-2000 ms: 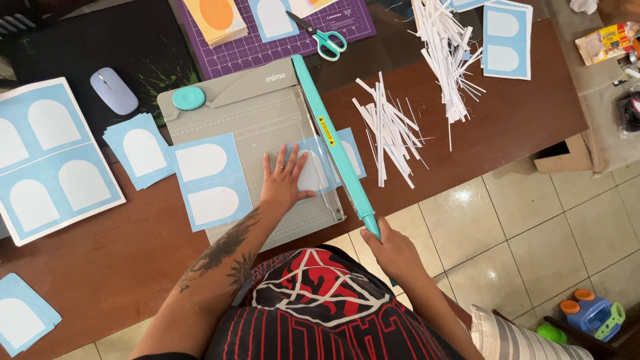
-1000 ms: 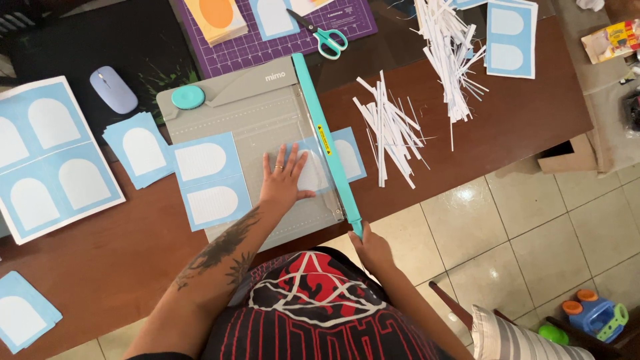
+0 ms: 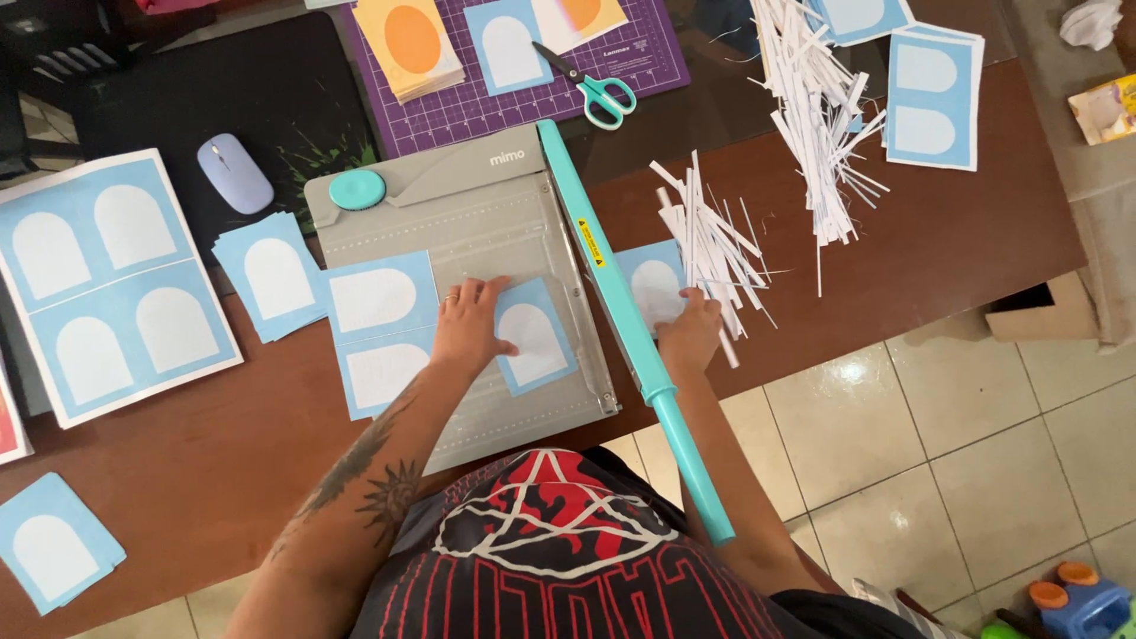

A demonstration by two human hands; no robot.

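My left hand (image 3: 472,327) lies on the grey base of a paper trimmer (image 3: 479,222), thumb at the edge of a blue card with a white arch (image 3: 537,337). A blue sheet with two arches (image 3: 382,297) is beside its wrist, on the trimmer's left side. The teal cutting arm (image 3: 612,275) slants along the trimmer's right edge. Beyond it my right hand (image 3: 692,333) has its fingers on another blue arch card (image 3: 655,282) on the table, next to white paper strips (image 3: 710,240); its grip is partly hidden.
Teal-handled scissors (image 3: 603,98) and orange cards (image 3: 413,44) rest on a purple cutting mat (image 3: 497,115). Stacked blue cards (image 3: 273,277), a four-arch sheet (image 3: 133,266) and a computer mouse (image 3: 235,174) are on the left. More strips (image 3: 816,151) and two-arch sheets (image 3: 934,98) lie to the right.
My right hand has let go of the cutting arm's handle and moved up to the card right of the trimmer. The card on the base now lies tilted, apart from the two-arch sheet.
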